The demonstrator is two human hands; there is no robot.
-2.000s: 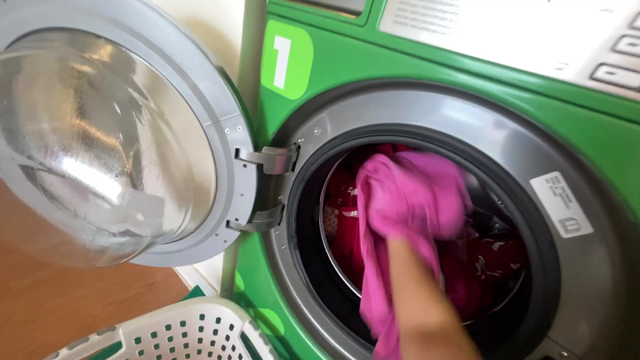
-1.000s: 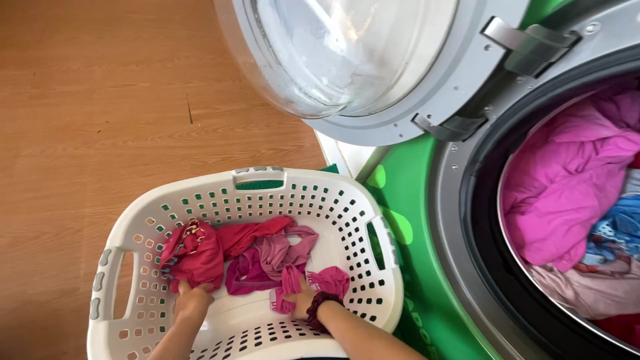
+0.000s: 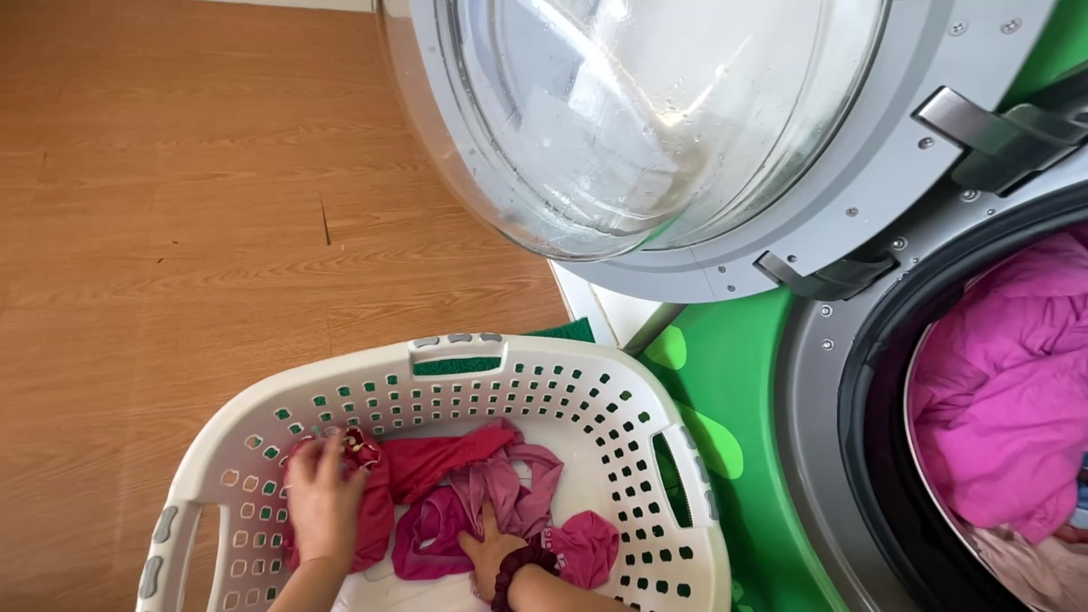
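My left hand (image 3: pixel 325 497) rests on a red garment (image 3: pixel 370 518) with a patterned edge, at the left inside a white plastic laundry basket (image 3: pixel 280 382). My right hand (image 3: pixel 491 548), with a dark scrunchie (image 3: pixel 518 569) at the wrist, touches a magenta garment (image 3: pixel 425 535) and a dusty-pink garment (image 3: pixel 510 484) near the middle. Its grip is partly hidden. Right of that wrist lies a small pink cloth (image 3: pixel 586 544) with lettering. In the washer drum at the right are a bright pink cloth (image 3: pixel 1003 391) and a pale pink one (image 3: pixel 1037 561).
The washer's round glass door (image 3: pixel 663 127) stands open above the basket, its metal hinges (image 3: pixel 977 127) at the upper right. The green washer front (image 3: pixel 731 374) stands right beside the basket. Wood-look floor (image 3: pixel 187 212) spreads at the left, and a green mat (image 3: pixel 565 330) shows behind the basket.
Two seconds ago a hand held pink cloth at the drum opening; now both hands are in the basket. Since one second ago, my left hand has moved up onto the red garment. The view has shifted.
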